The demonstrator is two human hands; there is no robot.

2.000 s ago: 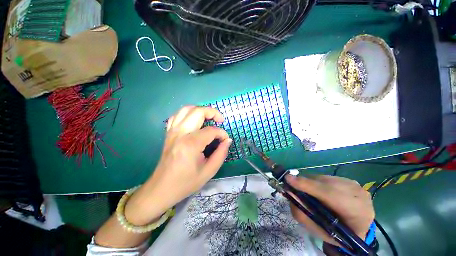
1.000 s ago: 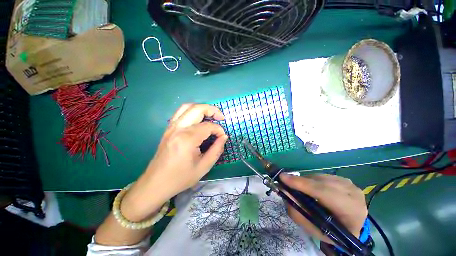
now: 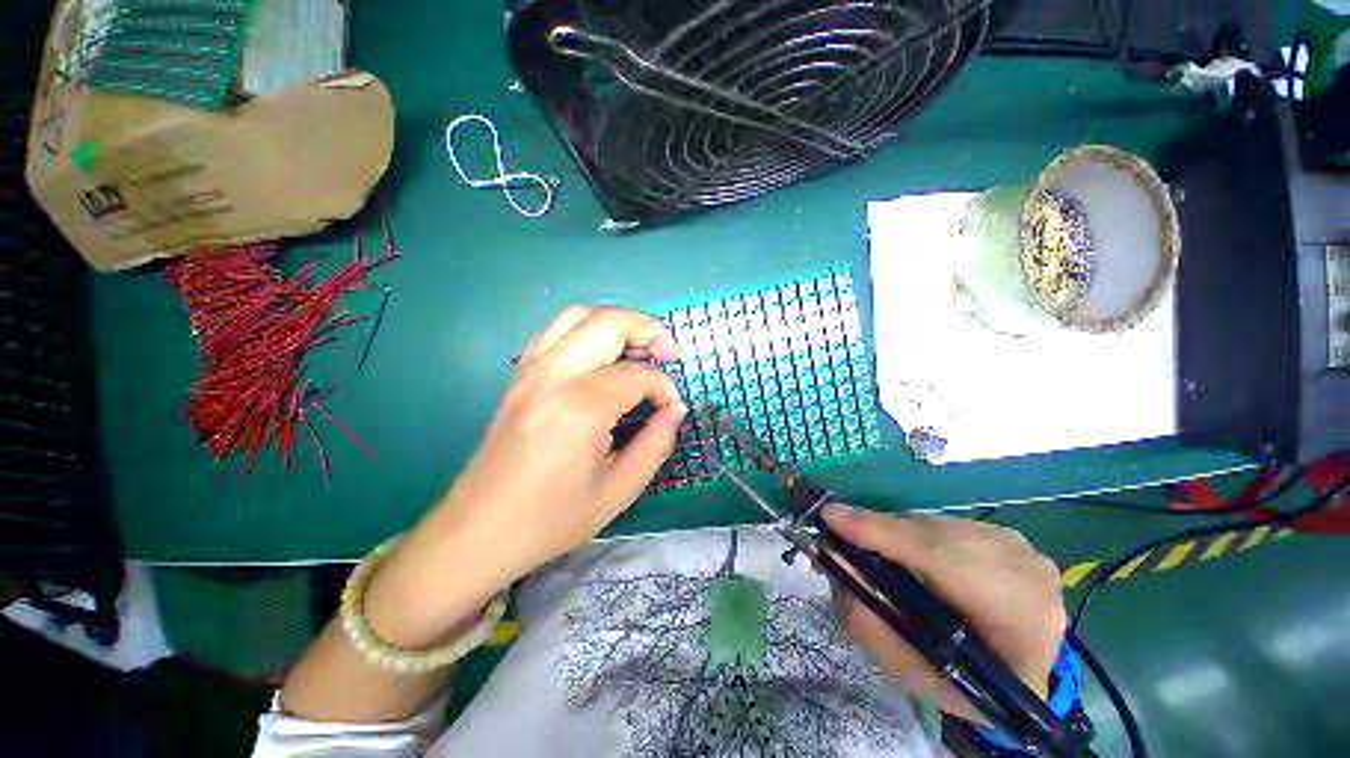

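Observation:
The green-blue PCB panel (image 3: 785, 363) lies flat on the green mat near its front edge. My left hand (image 3: 570, 430) is over the panel's left side, thumb and forefinger tips together at the boards; whether a wire is between them is too small to tell. My right hand (image 3: 962, 592) is closed around the black soldering iron (image 3: 903, 600). The iron's tip and the thin metal guide beside it reach the panel just right of my left fingertips. Red lead wires (image 3: 267, 356) lie in a loose pile at the left.
A fan with a spiral grille (image 3: 770, 104) stands behind the panel. A pot (image 3: 1103, 237) sits on white paper (image 3: 1036, 400) at the right. A torn cardboard box (image 3: 222, 163) holds green boards (image 3: 166, 52) at the left. A white cord loop (image 3: 501, 170) lies between box and fan.
The whole view has shifted, so the bench things sit further right in the picture. The iron's tip has moved slightly left over the panel, closer to my left fingertips.

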